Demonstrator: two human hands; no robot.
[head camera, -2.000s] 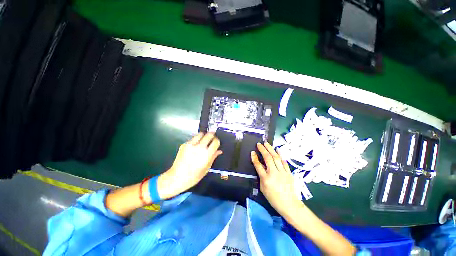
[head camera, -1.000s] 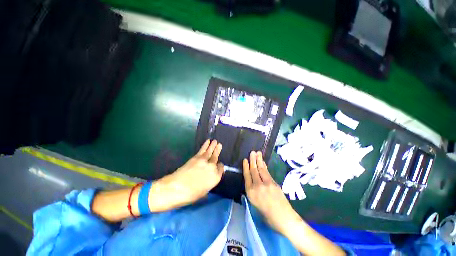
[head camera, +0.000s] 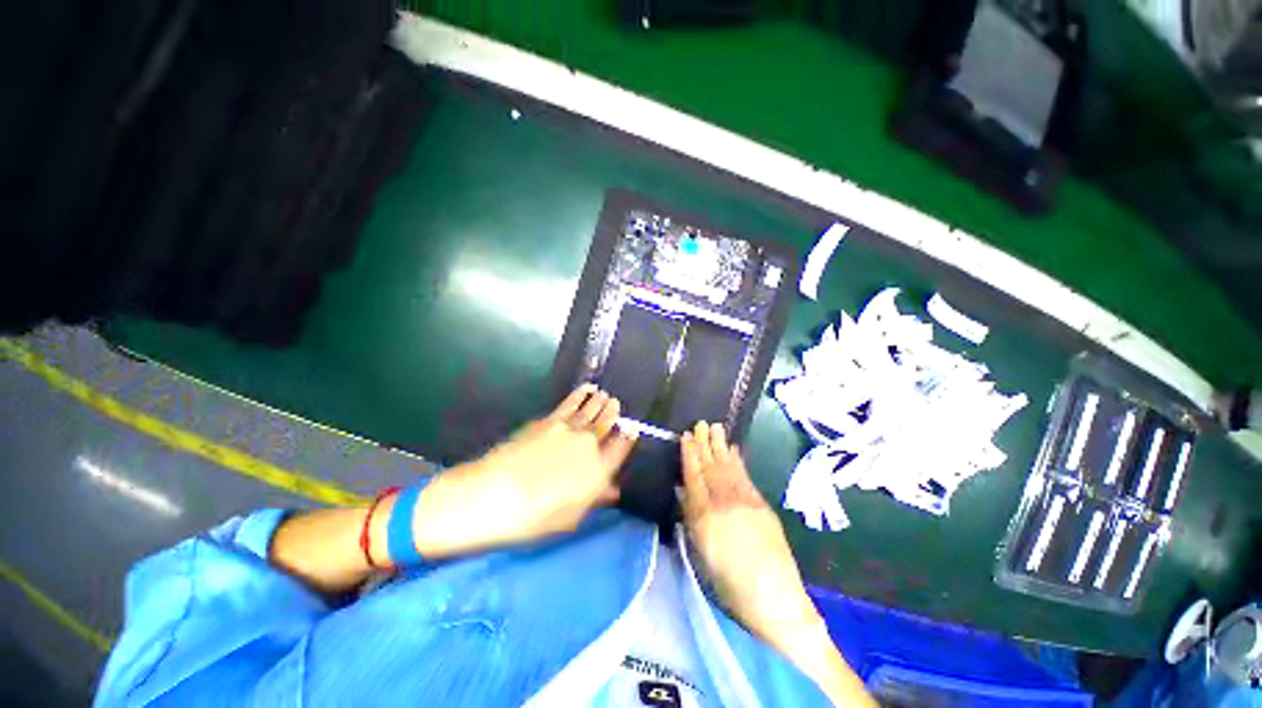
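A black tablet unit (head camera: 592, 307) lies flat on the dark green mat, with its speckled mainboard (head camera: 702, 263) at the far end. A black two-panel battery pack (head camera: 674, 362) sits in its bay, seam down the middle. My left hand (head camera: 533, 477) has its fingertips on the lower left part of the battery area. My right hand (head camera: 734, 512) has its fingertips at the lower right part. Both hands lie flat and hold nothing. The near end of the tablet is partly hidden by my hands.
Peeled white liners (head camera: 907, 408) lie heaped right of the tablet. Beyond them is a clear battery tray (head camera: 1093, 484). A dark stack (head camera: 180, 166) stands at left. A white rail (head camera: 775, 169) borders the green conveyor, which carries another tablet unit (head camera: 1008, 76). A blue bin (head camera: 941, 650) is at lower right.
My hands have moved from the battery's sides to its near edge, fingertips pressed down there. The view has shifted and turned a little. The conveyor's nearer-left unit has mostly left the view.
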